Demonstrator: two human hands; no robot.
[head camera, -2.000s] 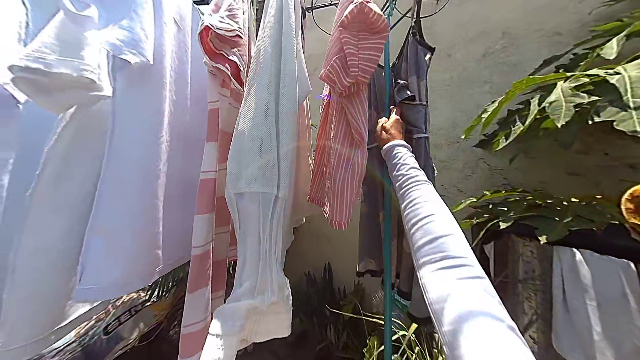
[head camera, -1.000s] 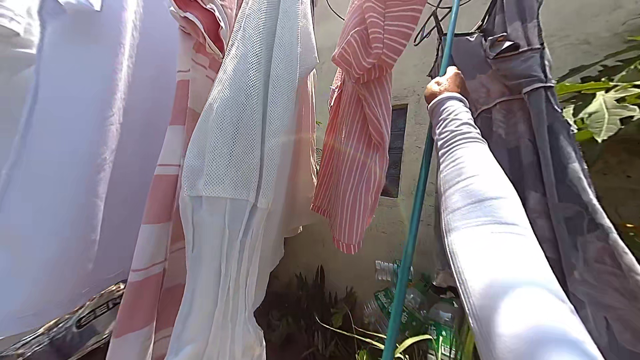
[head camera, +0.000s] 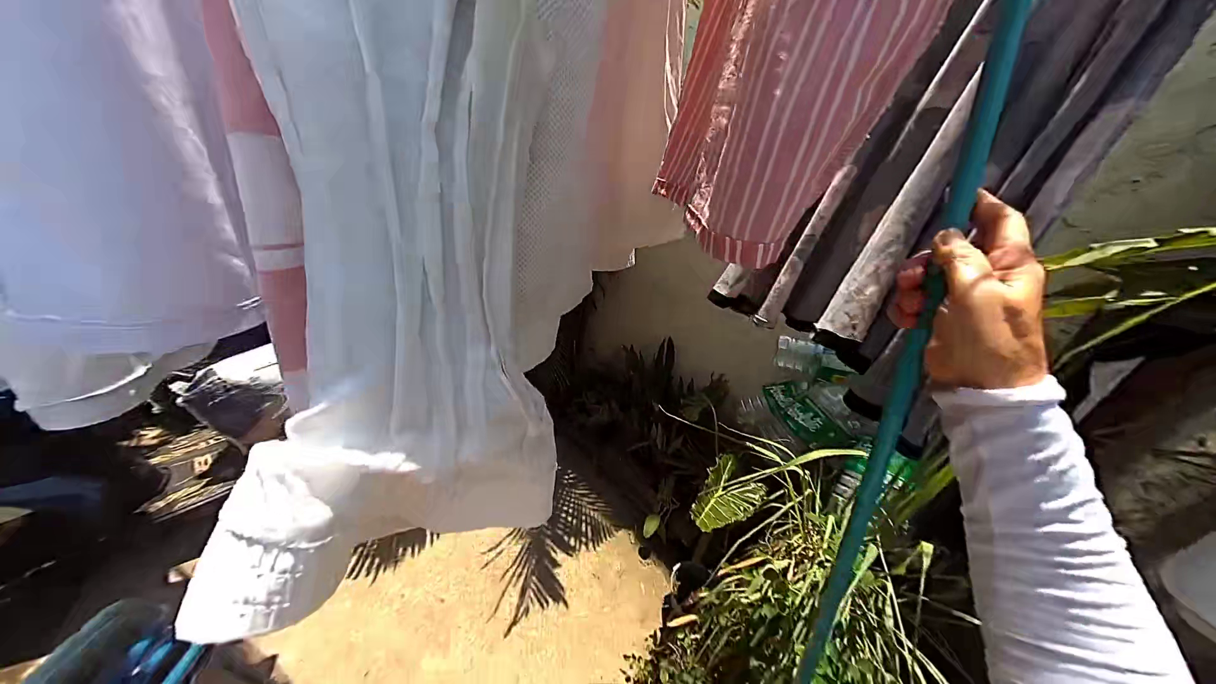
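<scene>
My right hand (head camera: 988, 294), in a white sleeve, is closed around a teal pole (head camera: 888, 427) that slants from the top right down to the bottom edge. Just behind the pole hangs a dark grey patterned garment (head camera: 883, 199). To its left is a red-and-white striped garment (head camera: 807, 123). A long white garment (head camera: 408, 237) with a mesh part hangs at centre left, beside a pink-and-white striped cloth (head camera: 271, 209). Pale lavender cloth (head camera: 114, 190) fills the upper left. My left hand is not in view.
Green plants (head camera: 779, 598) grow at the foot of a wall (head camera: 684, 313), with several plastic bottles (head camera: 807, 408) among them. Sunlit ground (head camera: 456, 608) shows below the white garment. Long leaves (head camera: 1130, 285) reach in from the right. Dark clutter lies at lower left.
The view has tilted strongly downward. My right hand stays at the pole, and its grip around it now shows plainly. The ground has come into view.
</scene>
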